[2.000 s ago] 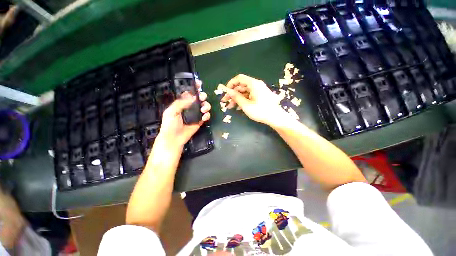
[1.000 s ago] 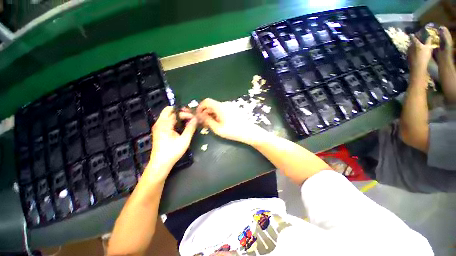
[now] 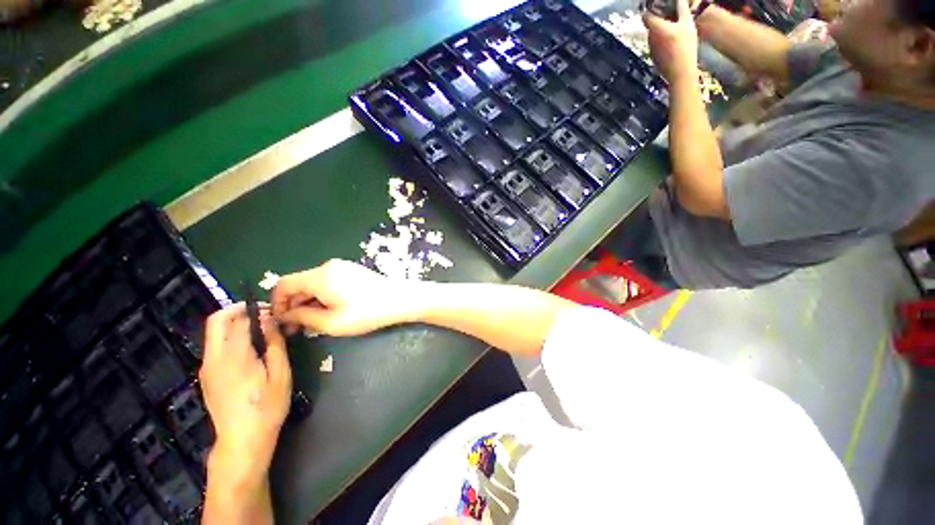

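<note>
My left hand [image 3: 244, 374] holds a black housing [image 3: 254, 320] on its edge between thumb and fingers, beside the right edge of the left blister tray [image 3: 113, 349]. My right hand [image 3: 333, 297] has its fingertips together at the housing's right side; whether they pinch a small piece cannot be told. Small pale pieces [image 3: 405, 246] lie in a loose pile on the dark green bench, with a few strays near my hands. The right blister tray [image 3: 513, 123] has black housings in its pockets.
A neighbour [image 3: 800, 164] in grey sits at the right and holds a dark object. A raised green surface with a pale edge strip [image 3: 261, 169] runs behind the trays. A red crate or stool [image 3: 615, 285] stands below the bench. More pale scraps [image 3: 111, 12] lie at top left.
The view has swung to the right, so the trays sit further left and the neighbour shows more. The housing, earlier face up in my left hand, now stands edge-on, with my right fingers against it.
</note>
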